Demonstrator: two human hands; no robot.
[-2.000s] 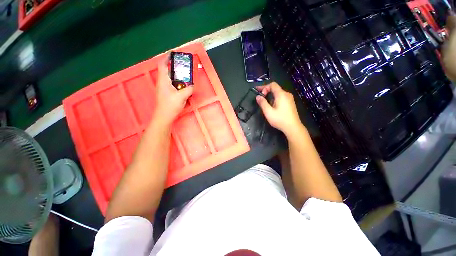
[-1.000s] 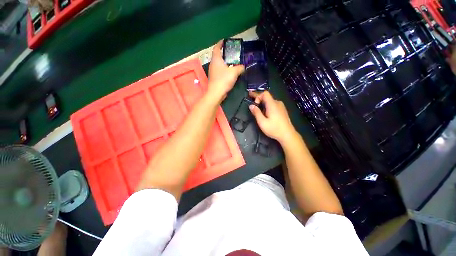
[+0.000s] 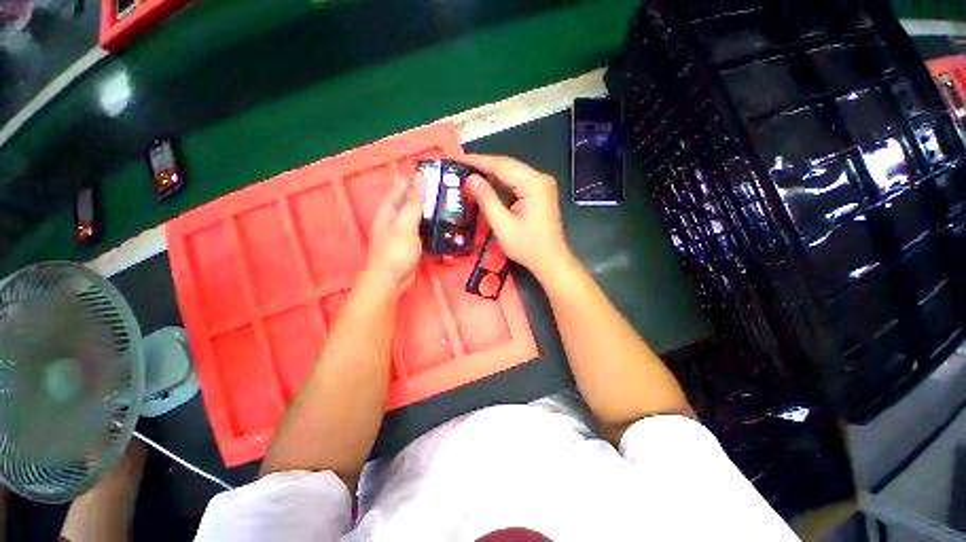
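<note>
My left hand [image 3: 397, 235] holds a black handheld device [image 3: 449, 210] over the upper right part of the red tray [image 3: 254, 439]. The device's screen faces up and is partly covered by my fingers. My right hand [image 3: 521, 212] touches the device's right side with its fingers and thumb. A thin black front frame [image 3: 489, 271] with a round opening hangs below my right hand, over the tray's right edge; its upper end is hidden by the hand. The visible pockets of the tray hold nothing.
A smartphone [image 3: 597, 151] lies right of the tray. Black blister trays [image 3: 784, 201] stand stacked at the right. Two devices [image 3: 164, 167] lie on the green conveyor belt [image 3: 318, 95]. A desk fan [image 3: 66, 379] stands at the left, near another person's arm [image 3: 106, 492]. Another red tray is at the top left.
My left hand has brought the device back from beside the smartphone to over the tray. My right hand has lifted the front frame off the bench and moved it left to the device.
</note>
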